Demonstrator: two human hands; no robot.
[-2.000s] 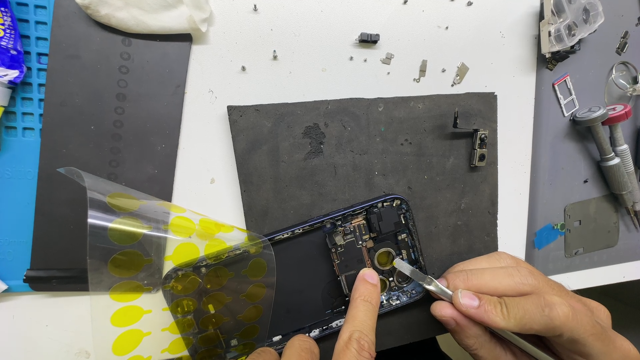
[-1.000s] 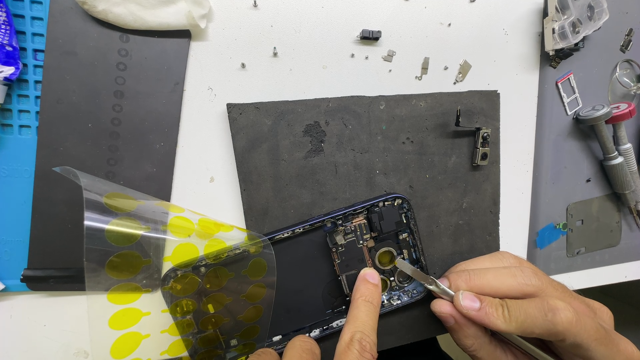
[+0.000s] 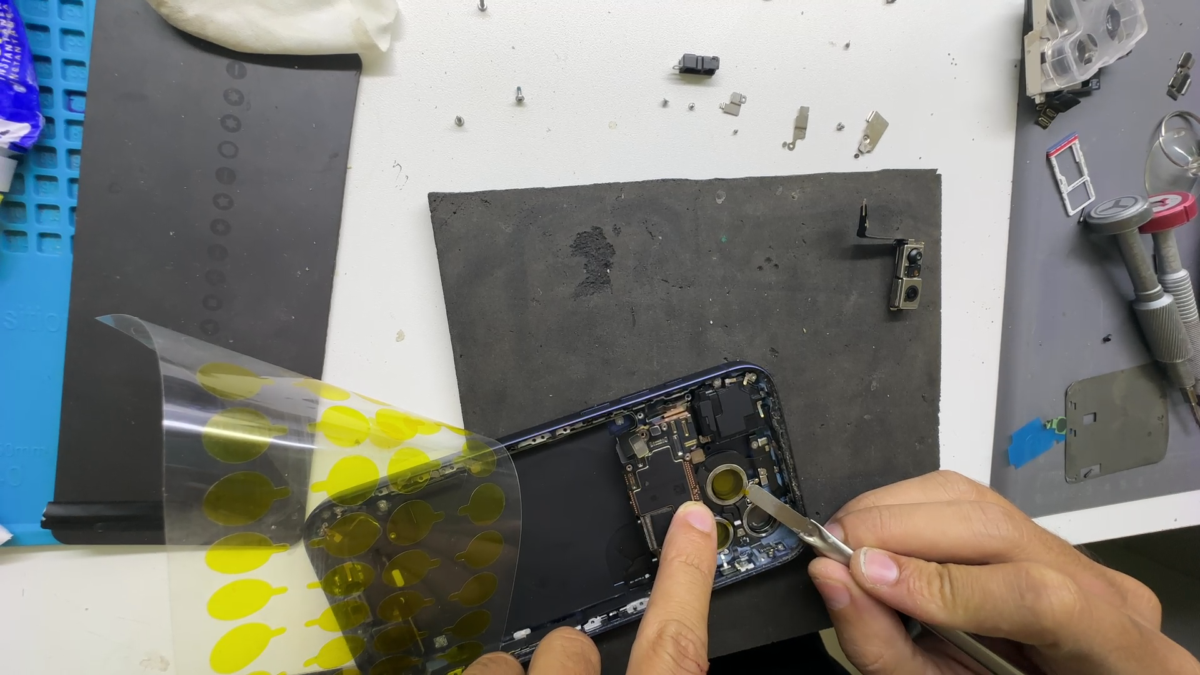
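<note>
An opened smartphone with bare internals lies tilted on a dark mat. My right hand holds a thin metal blade tool like a pen, its flat tip at the edge of a camera lens ring that looks yellow inside. My left hand extends its index finger onto the phone beside the circuit board, just left of the rings; its other fingers are at the phone's lower edge, partly out of frame. A curled clear sheet with yellow round stickers covers the phone's left end.
The dark mat bears a dual camera module. Screws, small metal brackets and a black part lie on the white table. At the right are screwdrivers, a SIM tray and a metal plate.
</note>
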